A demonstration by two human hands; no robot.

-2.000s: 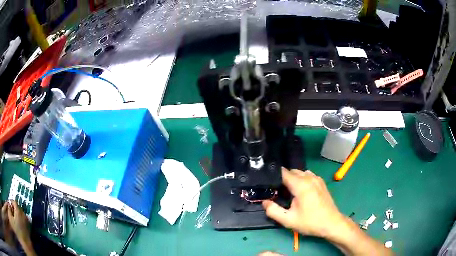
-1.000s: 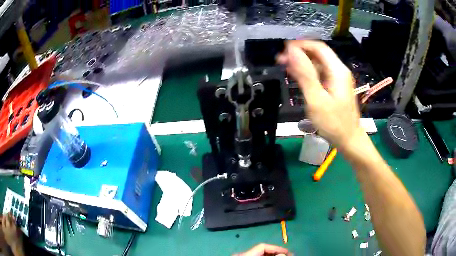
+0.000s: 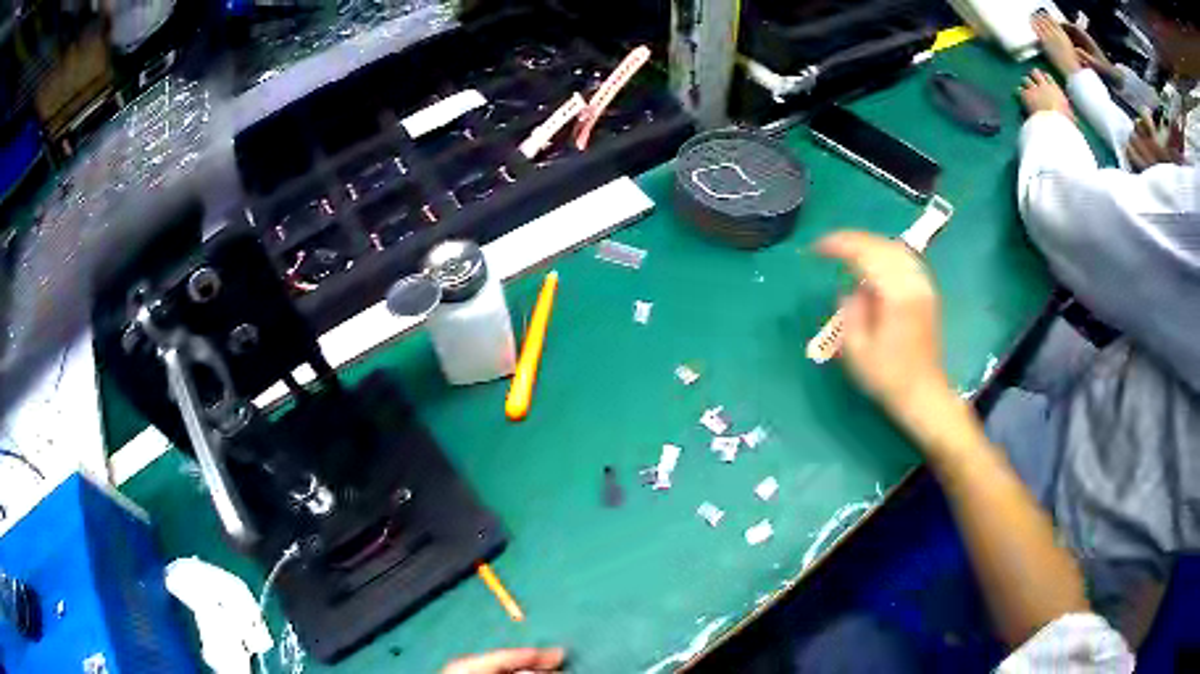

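My right hand (image 3: pixel 895 323) is blurred, over a watch strap on the green mat at the right. A pale pink strap end (image 3: pixel 825 338) with holes shows to its left and a white strap end (image 3: pixel 929 224) beyond it; the middle is hidden by the hand, and its grip is unclear. My left hand (image 3: pixel 507 662) is cut off by the bottom edge; only some fingers show. The black hand press (image 3: pixel 395 487) stands at the left, with a faint reddish edge in its nest area.
A pump bottle (image 3: pixel 474 329), orange stick (image 3: pixel 532 349), white tabs (image 3: pixel 724 448) and round black puck (image 3: pixel 741 184) are on the mat. A black parts tray (image 3: pixel 355 198) with pink straps is behind. A dark flat slab (image 3: pixel 875 152) and another person's sleeves (image 3: pixel 1092 224) are right.
The view has turned right. My right hand has gone from the press, up over the bottle and tray area, to the strap at the right. My left hand remains at the bottom edge.
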